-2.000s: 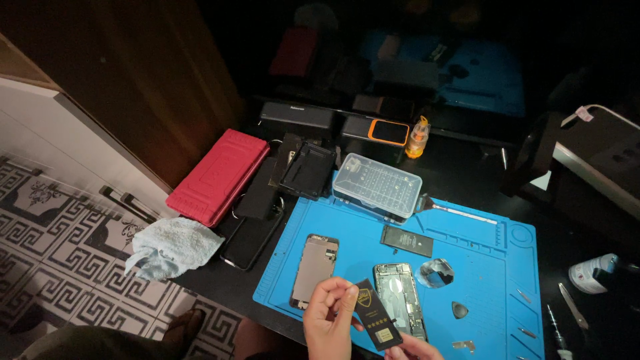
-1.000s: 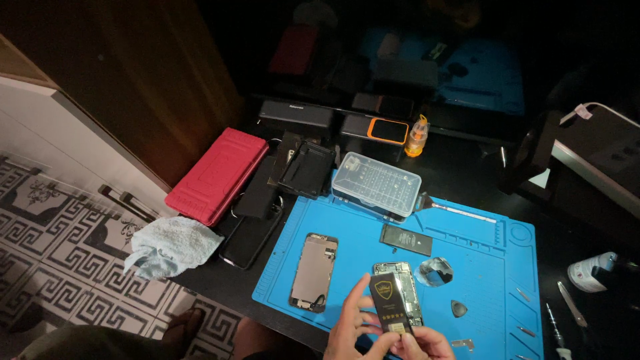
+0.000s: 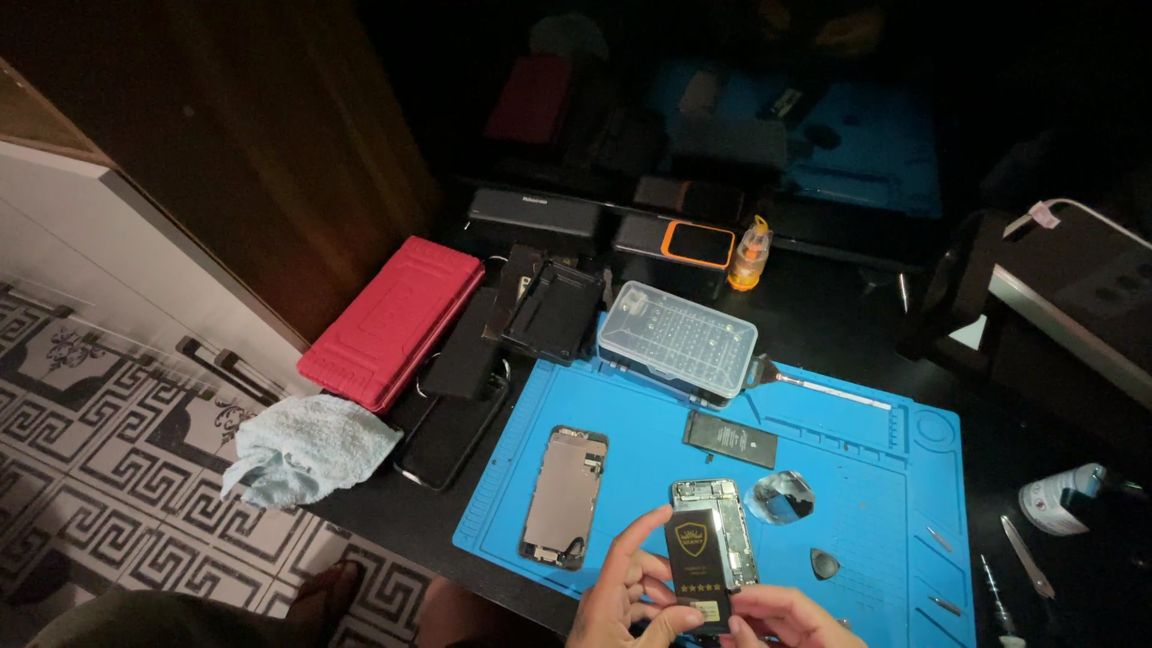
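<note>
A black phone battery (image 3: 695, 562) with gold print is held between both hands over the opened phone housing (image 3: 740, 531), partly covering it. My left hand (image 3: 625, 589) grips its left edge and lower end, while fingertips of my right hand (image 3: 778, 616) hold the lower right corner. Left of them, a detached phone screen assembly (image 3: 565, 498) lies with its inner side up on the blue repair mat (image 3: 639, 459). Another dark battery (image 3: 731, 439) rests behind the housing. To the right are a shiny faceted disc (image 3: 781, 498) and a dark triangular pick (image 3: 823, 564).
A clear-lidded case (image 3: 677, 342) and a brush (image 3: 828, 391) lie at the mat's back. Leftward are a red case (image 3: 396, 319), a black tray (image 3: 553, 310) and a pale cloth (image 3: 308, 448). Tweezers (image 3: 1028, 556) and a white bottle (image 3: 1062, 498) are at right.
The gold-printed battery has moved from in front of the phone housing to over it, now more upright in view. My left hand has shifted from its upper end to its left side.
</note>
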